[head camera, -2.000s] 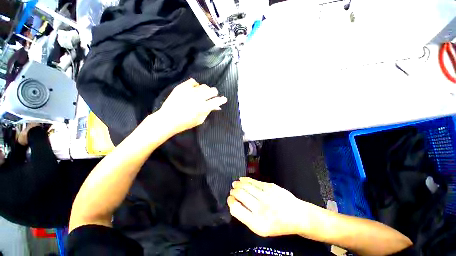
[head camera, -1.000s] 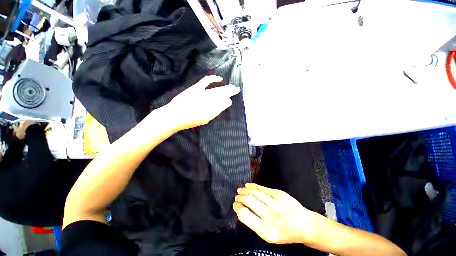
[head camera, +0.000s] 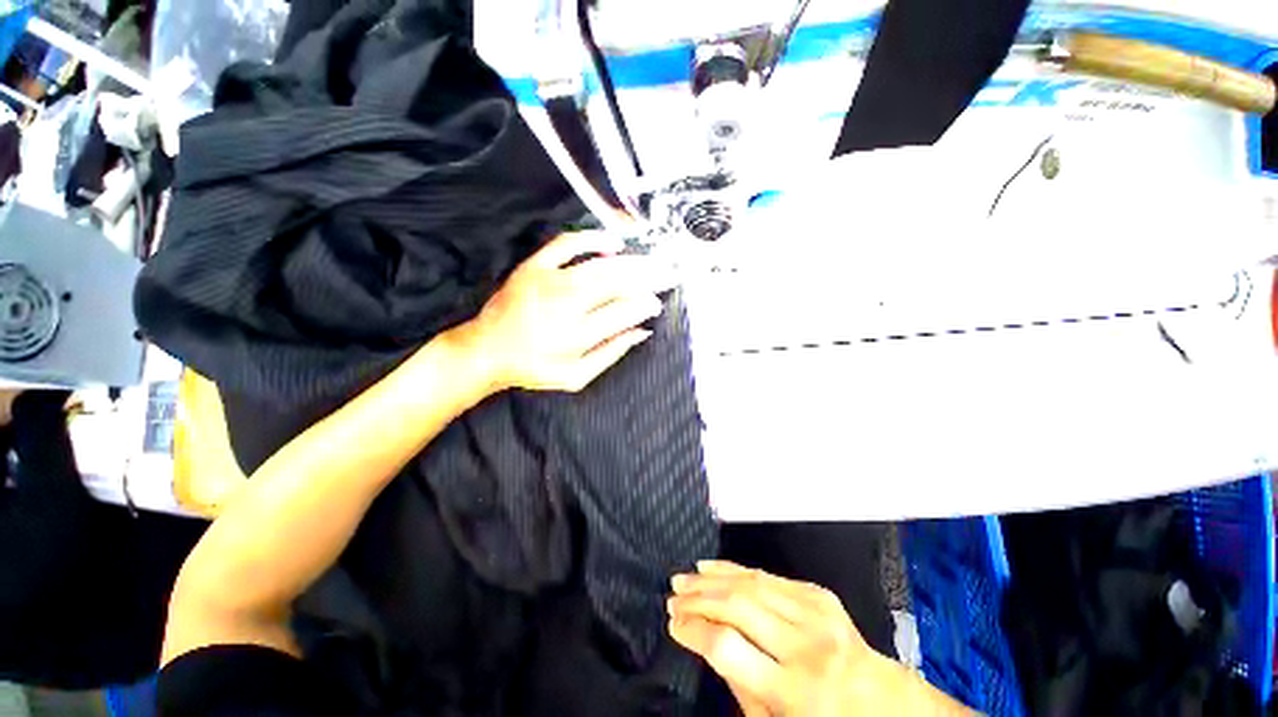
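Note:
A black garment piece with fine pale ribs (head camera: 638, 434) lies on the machine bed and drapes over the table's front edge. Its bunched heap (head camera: 337, 238) lies left of the presser foot and needle (head camera: 666, 252). My left hand (head camera: 568, 315) lies flat on the cloth just in front of the foot, fingertips close to it. My right hand (head camera: 764, 630) pinches the cloth's right edge below the table's front edge. The white sewing machine head (head camera: 1121, 154) with a blue stripe is at the top.
A black strip (head camera: 932, 70) hangs over the machine head beside a wooden-handled tool (head camera: 1170, 67). A blue crate (head camera: 1002, 616) with black pieces stands below right. A grey motor housing (head camera: 70, 301) is at left. A dark sleeve (head camera: 70, 546) of another person shows at lower left.
The view has shifted, so more of the machine head shows at the top. My left hand is closer to the presser foot. My right hand still pinches the cloth's edge.

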